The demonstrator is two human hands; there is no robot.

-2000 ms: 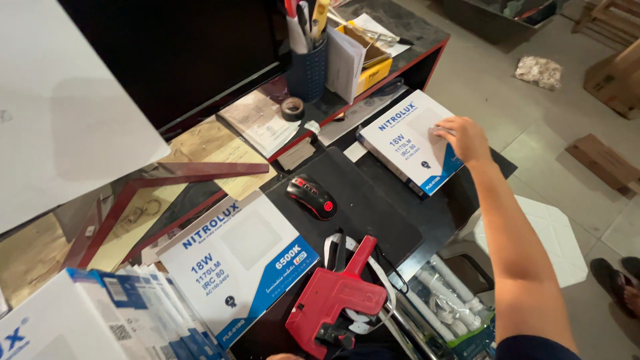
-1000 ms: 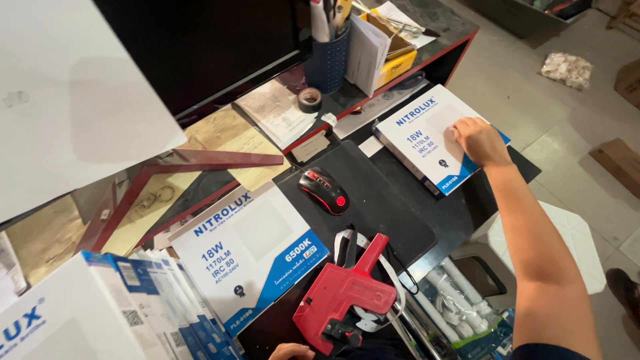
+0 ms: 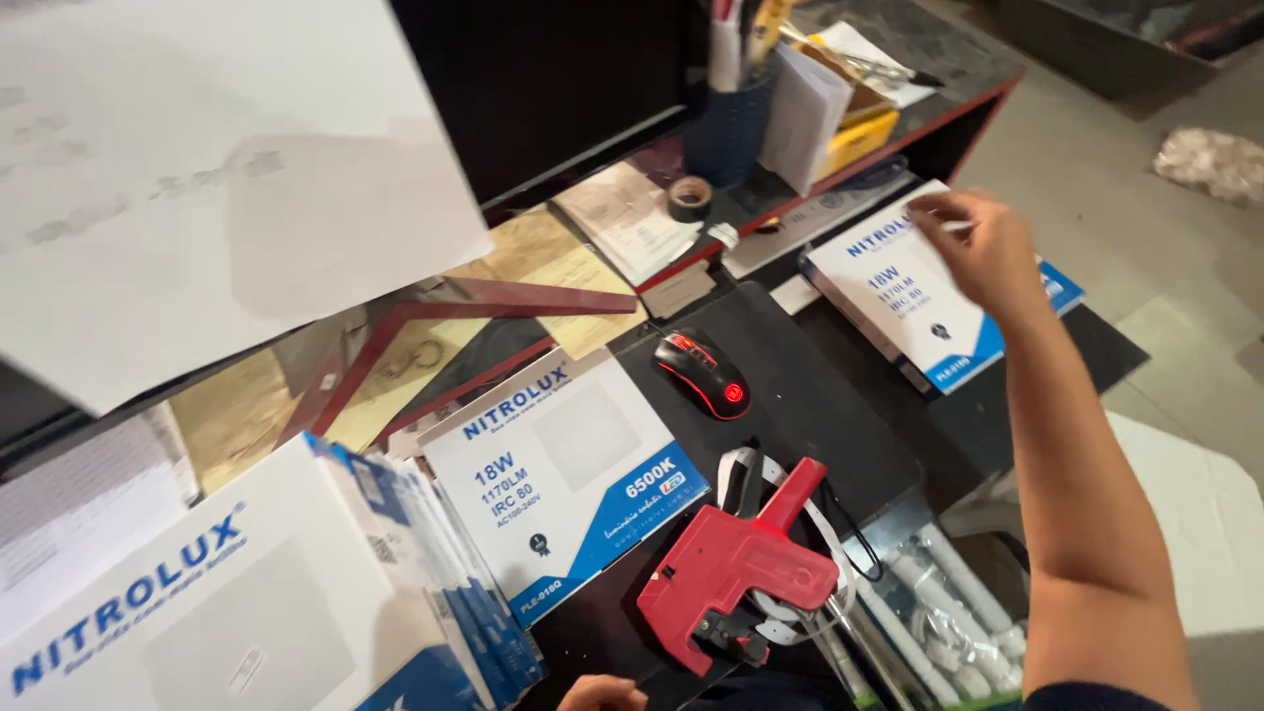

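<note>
My right hand (image 3: 973,242) is over the upper part of a white-and-blue Nitrolux light box (image 3: 913,296) at the right, its thumb and fingers bent close together; whether anything is between them cannot be made out. Only part of my left hand (image 3: 602,694) shows at the bottom edge, below a red price label gun (image 3: 741,573). Another Nitrolux box (image 3: 568,474) lies flat in the middle, left of the label gun. At the lower left stand several more such boxes (image 3: 197,592), packed side by side.
A black computer mouse (image 3: 703,373) with red lights rests on a dark mat (image 3: 820,395). Behind are a tape roll (image 3: 689,198), a blue pen holder (image 3: 729,128) and a dark monitor (image 3: 563,89). Clear bags of white parts (image 3: 948,602) lie lower right, beside a white stool (image 3: 1185,523).
My right hand has moved from the middle of the right-hand box up toward its upper edge, and its wrist is raised. The boxes and label gun stay in place.
</note>
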